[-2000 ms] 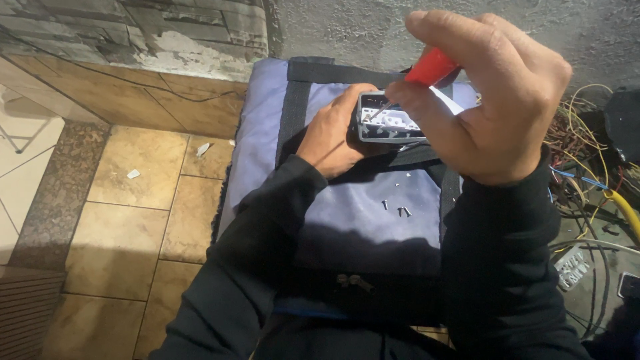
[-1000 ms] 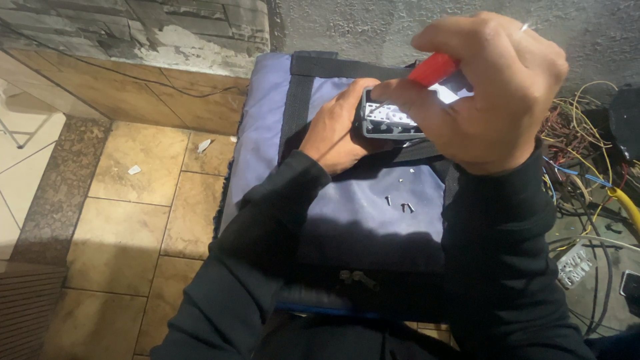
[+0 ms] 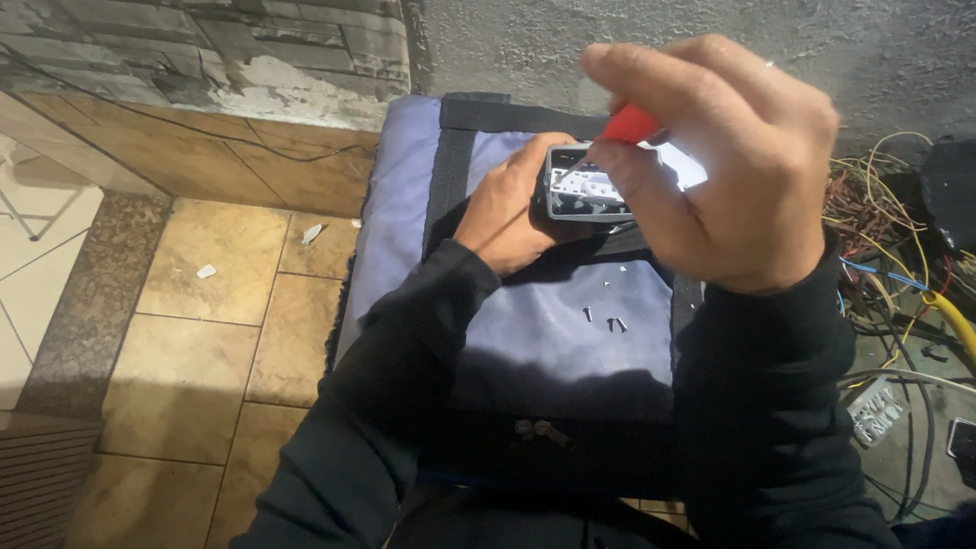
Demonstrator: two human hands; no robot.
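Observation:
My left hand [image 3: 515, 206] grips the left side of a small grey rectangular box [image 3: 591, 216] on a blue-grey fabric bag [image 3: 534, 335]. Inside the box lies a white perforated plastic part [image 3: 591, 185]. My right hand [image 3: 732, 160] is closed around a screwdriver with a red handle [image 3: 631, 124]; its thin shaft slants down left, and its tip is at the left end of the white part. Whether the tip sits in a screw cannot be told. Several loose screws [image 3: 616, 325] lie on the bag below the box. My right hand hides the box's right end.
Tangled wires [image 3: 877, 206] lie on the floor at the right, beside a yellow cable [image 3: 953, 320] and a grey piece with slots [image 3: 875, 412]. A rough grey wall [image 3: 518, 53] stands behind the bag. White scraps [image 3: 206, 271] lie on the floor tiles at the left.
The screwdriver's shaft, hidden by my right hand one second ago, shows again over the box. My left hand has kept its hold on the box.

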